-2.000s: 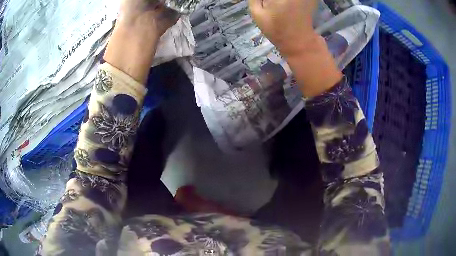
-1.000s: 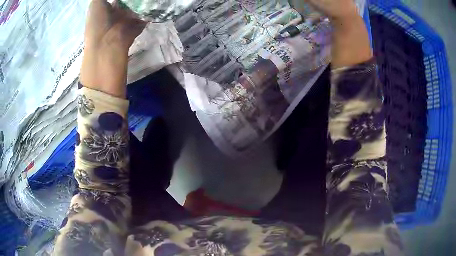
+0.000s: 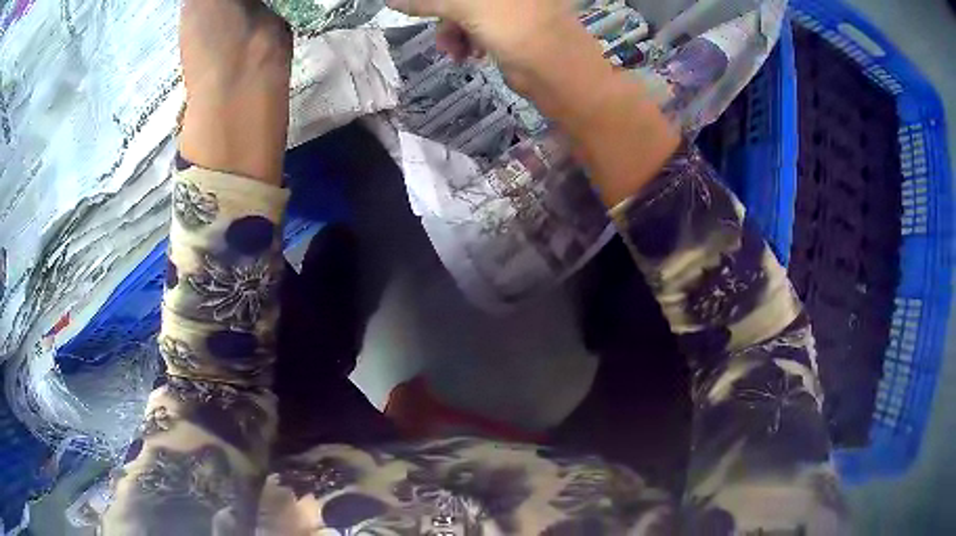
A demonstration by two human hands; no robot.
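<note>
My left hand (image 3: pixel 236 26) is at the top edge over the newspaper stack (image 3: pixel 94 115), its fingers cut off or hidden. My right hand (image 3: pixel 503 26) is at the top centre, over the packed rows of grey-white wrapped packets (image 3: pixel 461 110), partly cut off by the top edge. Whether either hand holds something cannot be seen. A whitish-green printed piece of paper (image 3: pixel 325 10) lies between the hands at the top edge. The newspaper liner (image 3: pixel 514 236) hangs down in front of the rows toward my knees.
A blue perforated supply crate (image 3: pixel 917 262) with dark parts (image 3: pixel 839 241) stands at the right. A blue crate (image 3: pixel 126 304) sits under the paper stack. Shiny clear plastic (image 3: pixel 73 403) is tangled at the lower left. A red piece (image 3: pixel 430 411) is low between my legs.
My right hand moved out right over the rows, then back left toward the centre. My left hand moved left and has stayed near the top edge over the stack.
</note>
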